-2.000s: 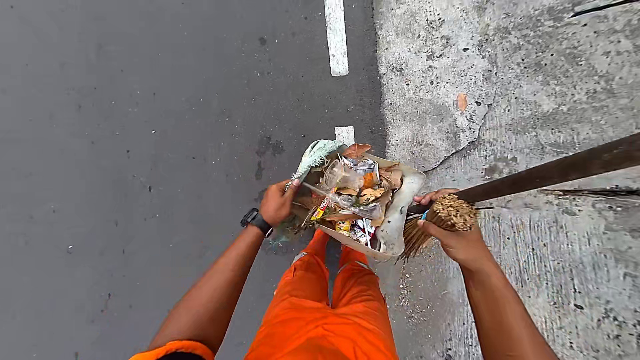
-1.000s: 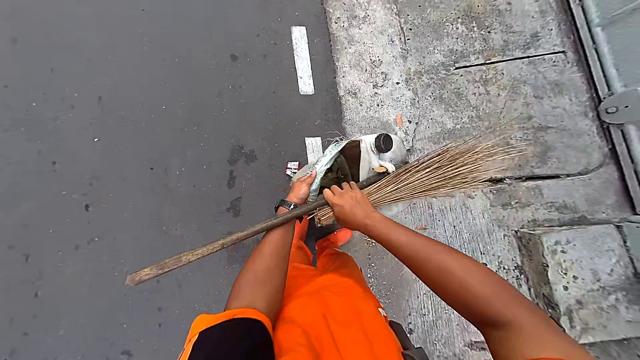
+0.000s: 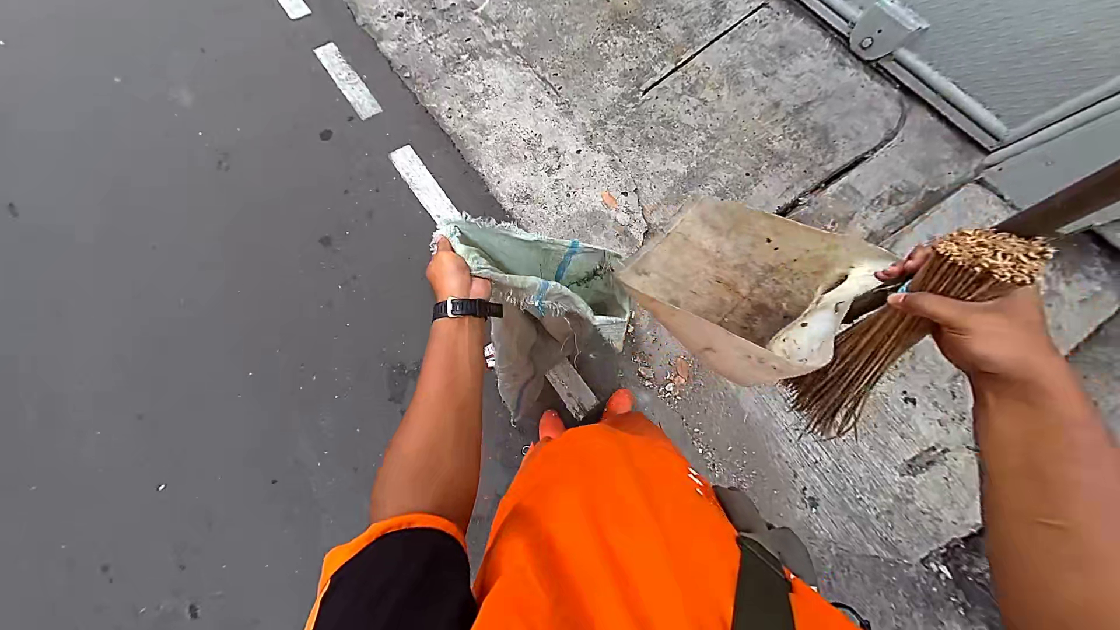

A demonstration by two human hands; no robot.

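My left hand (image 3: 457, 271), with a black watch on the wrist, grips the frayed rim of a pale green woven sack (image 3: 525, 262), whose mouth gapes toward the right. My right hand (image 3: 980, 319) is closed around a stick broom's bundle of bristles (image 3: 875, 359) together with a dark handle. A dirty, cut-open plastic scoop (image 3: 735, 271) is held by that hand, tilted, its near corner close to the sack's mouth. Only stains and small specks show in the scoop. The sack's bottom is hidden.
Grey asphalt (image 3: 219, 350) with white dashes (image 3: 424, 184) lies at the left. A cracked concrete pavement (image 3: 560, 114) runs on the right, with a grey metal gate (image 3: 1032, 70) at the upper right. Grit and dry leaves (image 3: 681, 369) lie near my feet.
The scoop held litter two seconds ago and shows none now. The broom, earlier lying across both hands, is now in my right hand at the right. The sack's mouth has opened out.
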